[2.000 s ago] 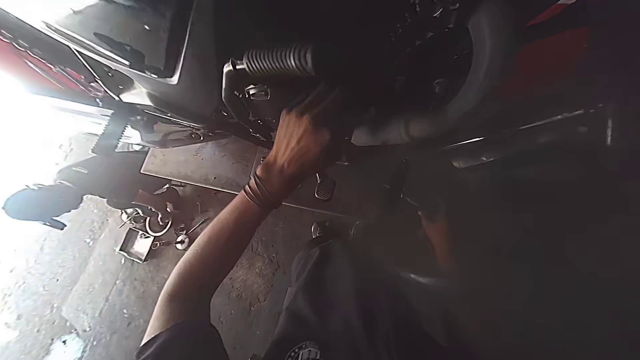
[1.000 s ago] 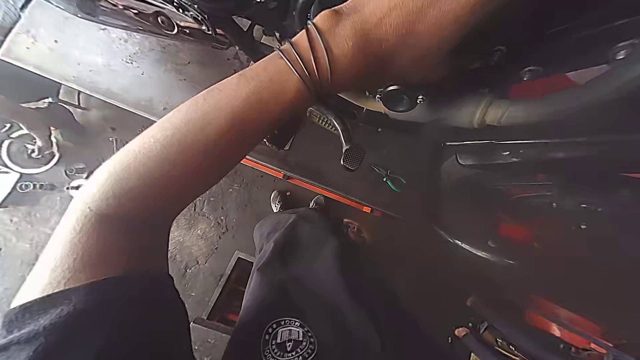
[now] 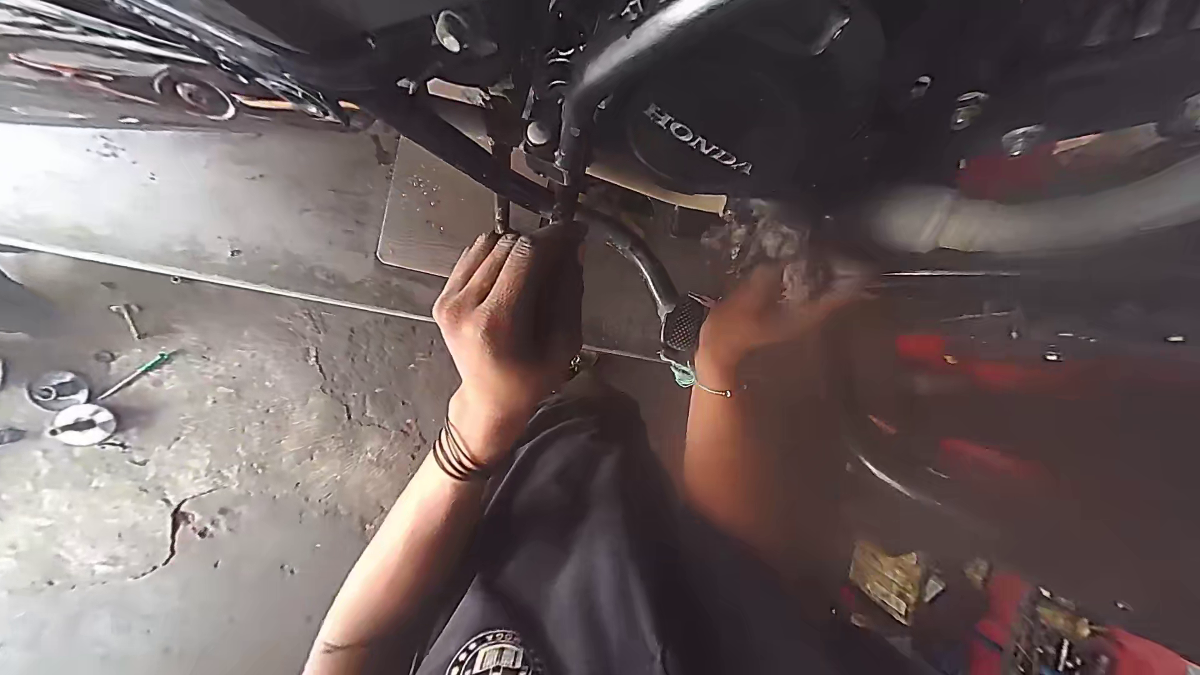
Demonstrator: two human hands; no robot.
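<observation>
My left hand, with dark bands at the wrist, has its fingers curled at the motorcycle's footrest bar, beside a thin metal rod; its fingertips are partly hidden. My right hand, blurred, holds a greyish rag under the round Honda engine cover. Between the hands a black pedal lever curves down to a ridged pedal pad, close to my right wrist. A pale exhaust pipe runs off to the right.
On the concrete floor at left lie round metal parts, a green-ended tool and a bolt-like piece. A metal plate edge crosses below the motorcycle. Red items and a crumpled yellowish packet are at lower right.
The view has shifted. My left hand, whose fingers were out of view one second ago, now shows at the footrest bar. My right hand with the rag has come plainly into view.
</observation>
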